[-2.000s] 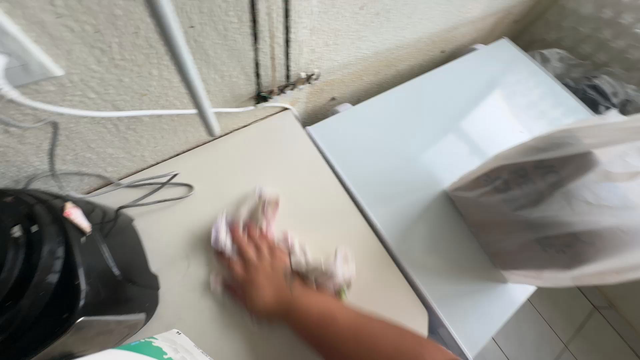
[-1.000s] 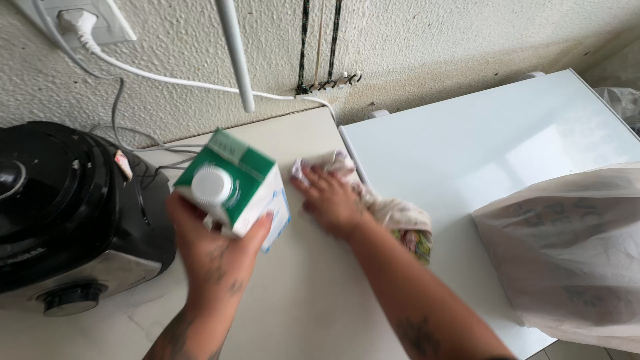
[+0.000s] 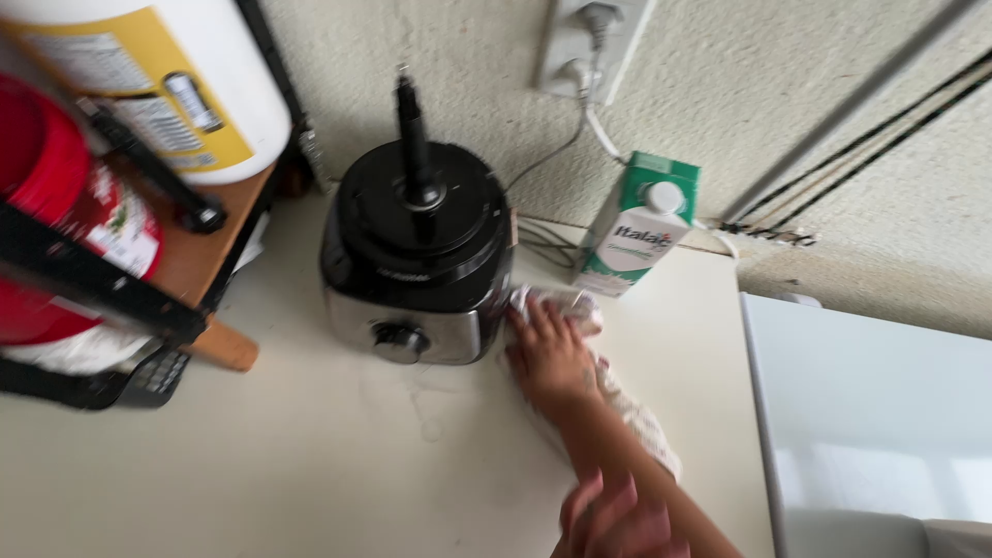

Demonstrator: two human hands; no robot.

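Observation:
My right hand [image 3: 552, 358] lies flat on a patterned cloth [image 3: 639, 426], pressing it to the pale countertop beside a black and silver appliance base [image 3: 418, 263]. Blurred at the bottom edge, my left hand [image 3: 616, 519] hangs over my right forearm with curled fingers and nothing seen in it. A green and white carton [image 3: 639, 232] with a white cap stands upright near the wall, just behind the cloth.
A shelf [image 3: 225, 232] at left bears a white jug [image 3: 186, 85] with a yellow label and a red container [image 3: 62, 225]. Cables run from a wall outlet [image 3: 593, 46] behind the appliance. A glossy white surface [image 3: 876, 403] adjoins the countertop at right.
My left hand has let go of the carton, which now stands near the wall. My right hand and the cloth have moved left, up to the appliance base. The view has swung left.

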